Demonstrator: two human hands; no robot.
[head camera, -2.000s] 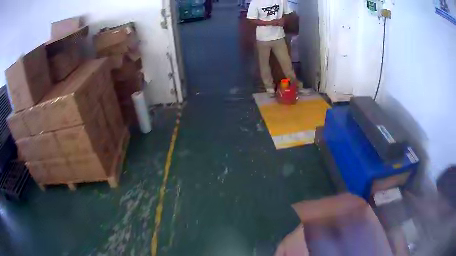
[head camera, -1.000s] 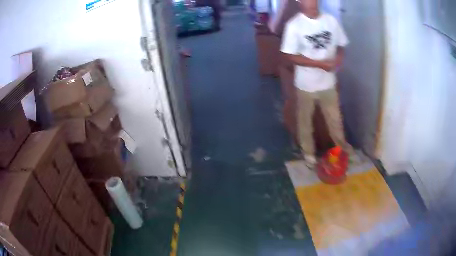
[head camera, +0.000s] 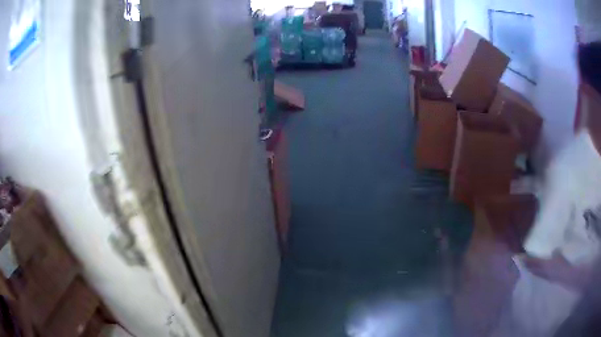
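Neither of my hands is in the picture. A pale door (head camera: 214, 158) stands open close on the left, in its worn frame. Ahead, open brown cartons (head camera: 484, 158) stand along the right wall, one box tilted on top of the others. A blurred whitish shape (head camera: 402, 319) is at the bottom edge; I cannot tell what it is.
A person in a white T-shirt (head camera: 570, 191) stands close at the right edge, beside the cartons. Green wrapped crates (head camera: 313, 46) stand far ahead. A brown carton (head camera: 279, 191) is just beyond the door. More brown cartons (head camera: 43, 257) are at lower left. The green floor (head camera: 356, 151) runs between.
My view has moved forward into the doorway. The door is now close on the left, and the person has shifted to the right edge. The yellow mat and red object have left the picture.
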